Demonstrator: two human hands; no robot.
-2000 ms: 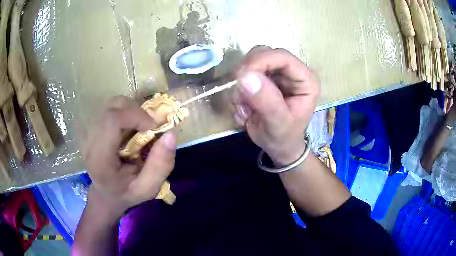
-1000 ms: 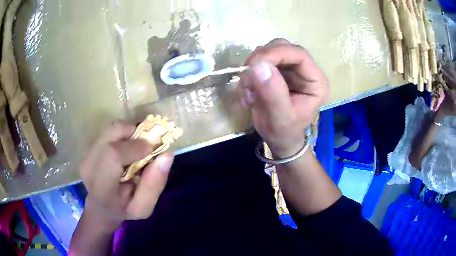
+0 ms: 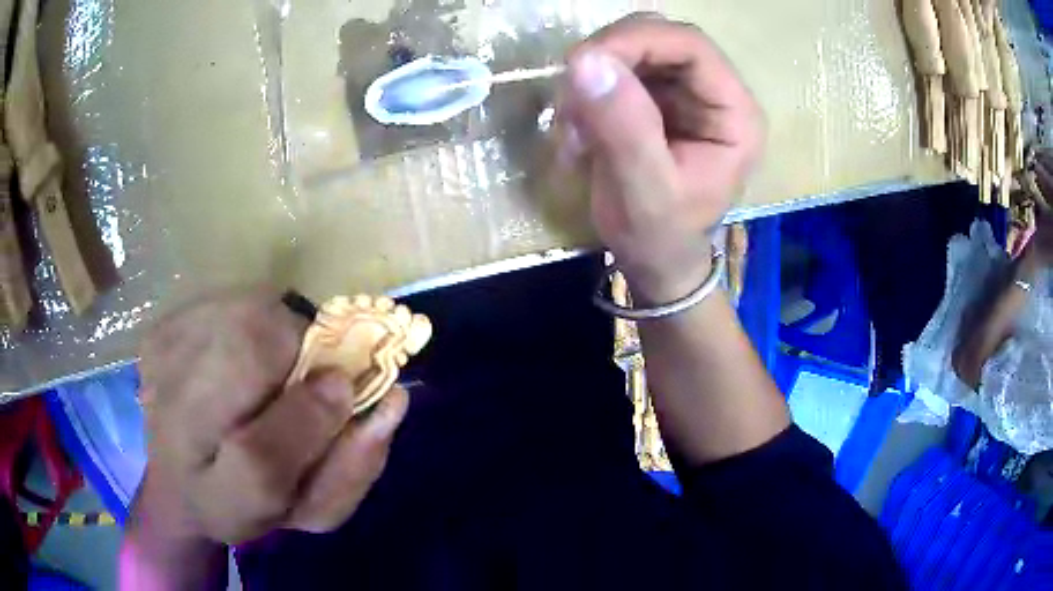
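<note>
My left hand [image 3: 260,421] is closed around a tan carved piece and hides its shaft. Its scalloped carved head [image 3: 367,341] sticks out past the fingers, below the table's front edge. A small dark tip shows beside the head. My right hand [image 3: 664,139] pinches a thin pale applicator stick [image 3: 525,75] between thumb and fingers. The stick's far end reaches into the white oval glue dish [image 3: 427,90], which holds whitish-blue material. The dish sits on a dark wet stain on the table.
Tan shaft pieces [image 3: 52,219] lie at the table's left, and more [image 3: 953,87] lie at the right. Below the table are blue crates [image 3: 826,300] and tan pieces [image 3: 647,404]. Another person's arm [image 3: 993,329] shows at the far right.
The carved head has moved away from the stick, down to below the table edge, and turned. The stick has moved from the head to the dish. The dish appears higher in view.
</note>
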